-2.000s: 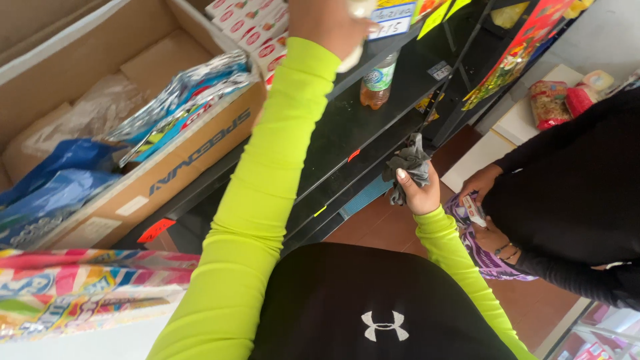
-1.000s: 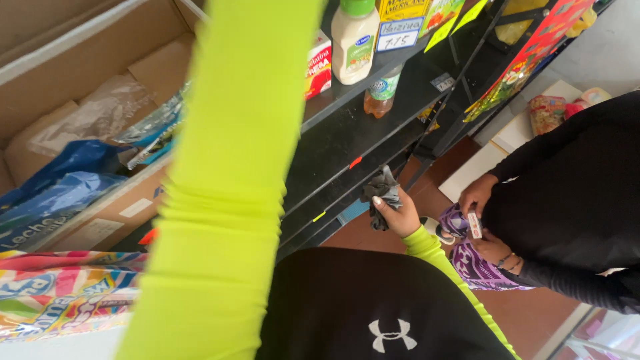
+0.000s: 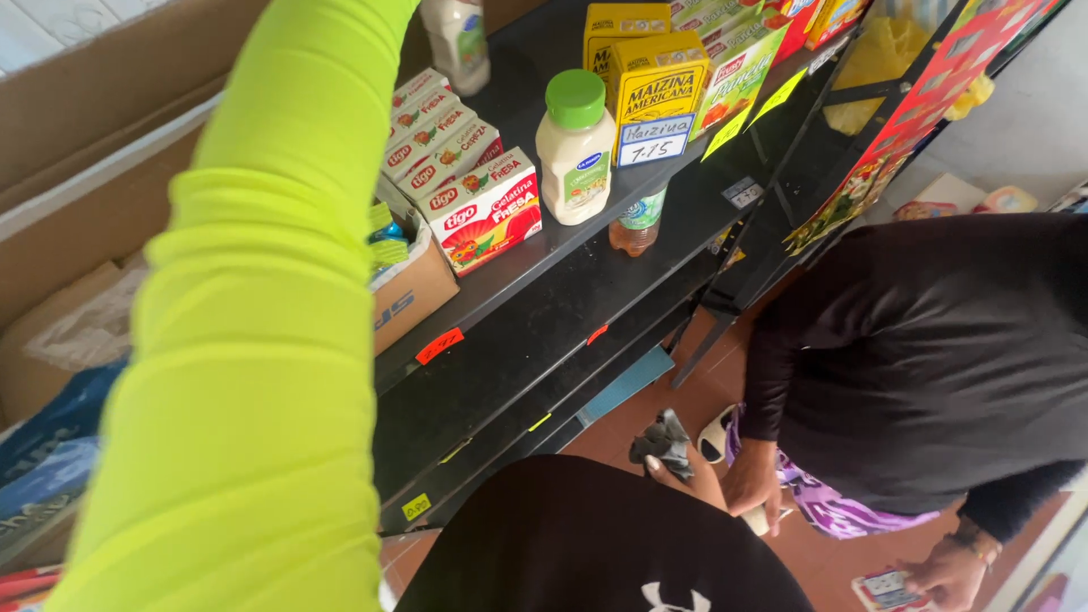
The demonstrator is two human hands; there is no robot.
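Observation:
My left arm in a lime-green sleeve reaches up across the shelf; its hand is beyond the top edge. Near the sleeve's end, a white sauce bottle (image 3: 459,47) is partly cut off, and whether my hand touches it cannot be told. A mayonnaise-type bottle with a green cap (image 3: 576,157) stands at the shelf front, between Tigo gelatin boxes (image 3: 484,212) and yellow Maizina boxes (image 3: 659,85). Low down, my right hand (image 3: 699,483) grips a crumpled dark grey cloth (image 3: 663,444).
A cardboard box (image 3: 416,302) with packets stands left of the gelatin boxes. A drink bottle (image 3: 637,223) is on the black shelf below. At right another person in black (image 3: 926,340) bends close to my right hand, one hand at a small box (image 3: 892,591).
My left hand, seen two seconds ago with a pale thing, is out of view. The view has swung so more of the upper shelf shows. The other person's hands have moved apart.

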